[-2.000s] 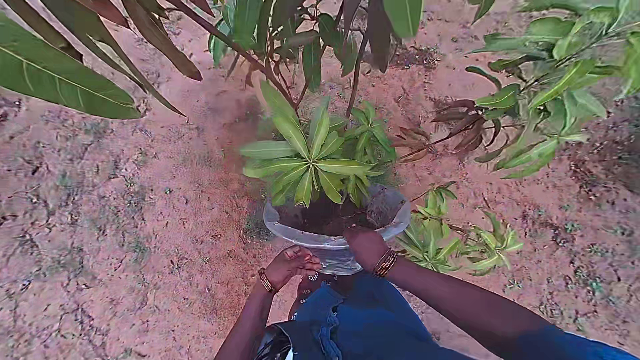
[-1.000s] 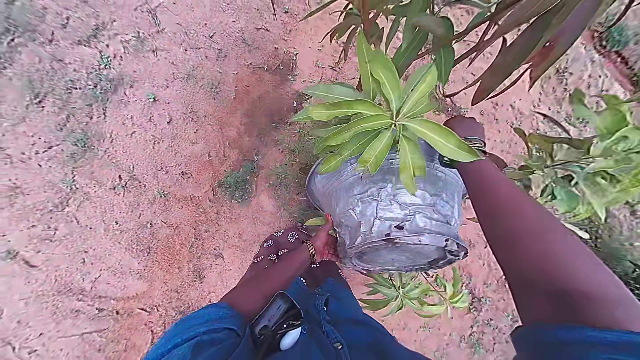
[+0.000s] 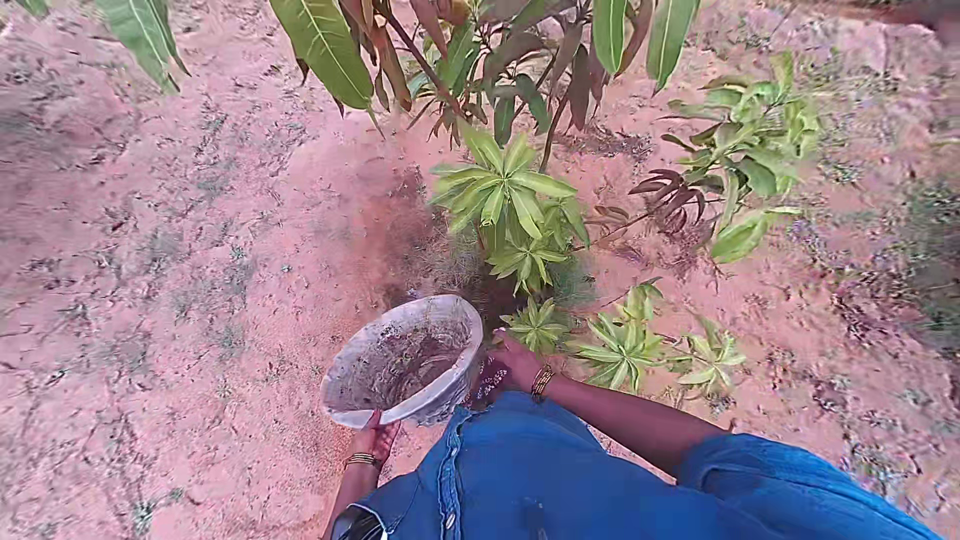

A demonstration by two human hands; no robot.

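A worn grey basin point(image 3: 405, 360) with a pale rim is tilted at the lower middle, its inside stained with soil and almost bare. My left hand point(image 3: 373, 439) grips its near rim, thumb over the edge. To the right of the basin is my right hand point(image 3: 517, 361), away from the rim, beside light-green leaves point(image 3: 535, 324); whether its fingers hold anything is unclear. Just beyond the basin, a leafy young mango-like plant point(image 3: 506, 184) rises from dark, shaded ground.
Long leaves point(image 3: 330, 52) hang across the top of the view. Low leafy branches point(image 3: 619, 352) spread to the right of my right hand, and another branch point(image 3: 750, 150) reaches out farther right. Reddish soil point(image 3: 187, 300) with small weeds lies to the left.
The basin was tipped over beside the plant a second ago; now its mouth faces up and it is left of the plant. My right hand has come off the basin.
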